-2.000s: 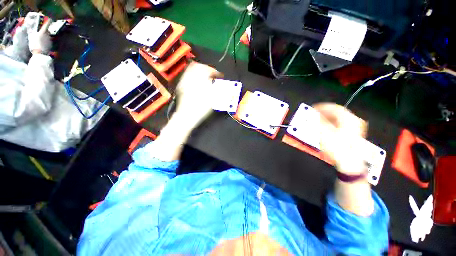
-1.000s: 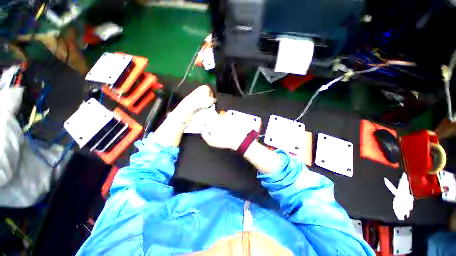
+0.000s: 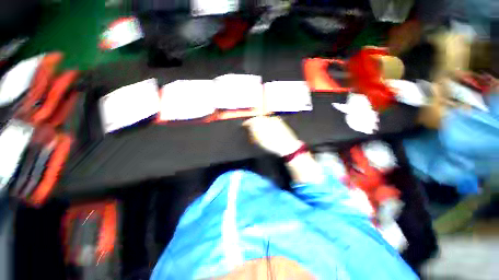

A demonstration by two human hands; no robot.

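The whole view is blurred. Several white square units lie in a row on the black bench (image 3: 148, 156): one at the left end (image 3: 130, 105), two in the middle (image 3: 187, 99) (image 3: 238, 92) with orange-red edges showing under them, and one at the right end (image 3: 288, 96). My right hand (image 3: 272, 134), with a dark red band at the wrist, is just in front of the row, below the right units. Blur hides its fingers, and I cannot tell whether it touches or holds anything. My left hand is not in view.
Stacked orange-red holders with white units (image 3: 46, 101) stand at the left. A red tape dispenser (image 3: 367, 76), an orange-red pad (image 3: 320, 75) and a white limp piece (image 3: 361, 114) are at the right. A bin with red and white pieces (image 3: 377, 180) is lower right. A neighbour's blue sleeve (image 3: 470, 134) shows.
The view has swung to the right. My left hand has left the picture. My right hand has moved from the left part of the row to in front of its right part.
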